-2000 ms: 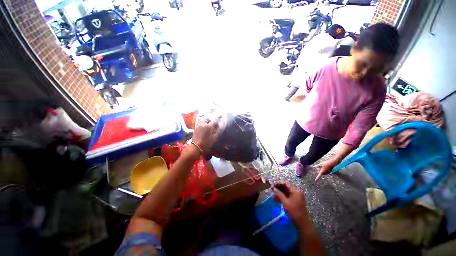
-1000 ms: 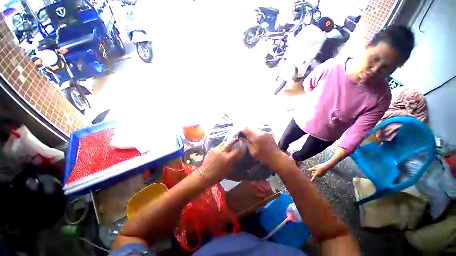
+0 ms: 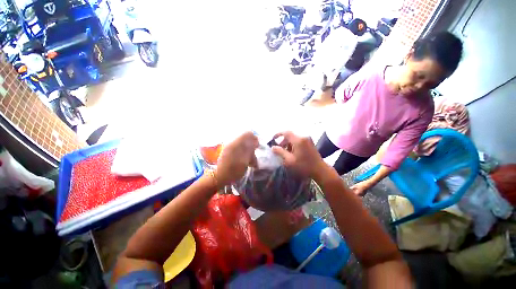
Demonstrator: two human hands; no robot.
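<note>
A clear plastic bag with dark contents (image 3: 274, 189) stands on the counter in front of me. My left hand (image 3: 239, 155) grips its gathered neck from the left. My right hand (image 3: 297, 152) is at the right side of the neck, with a small dark object between its fingers that I cannot identify. A crinkled red plastic bag (image 3: 229, 234) lies on the counter under my left forearm. A yellow basin (image 3: 181, 259) is partly hidden by that forearm.
A blue tray (image 3: 63, 186) with red contents (image 3: 99, 178) and a white sheet is at left. A blue stool (image 3: 305, 240) bears a white ladle (image 3: 329, 238). A person in pink (image 3: 382, 115) stands at right beside a blue chair (image 3: 416, 178). Scooters stand outside.
My right hand has come up from the blue stool's side to the bag's neck. Both hands are now a little apart there. The view has shifted, and the other person looks down again.
</note>
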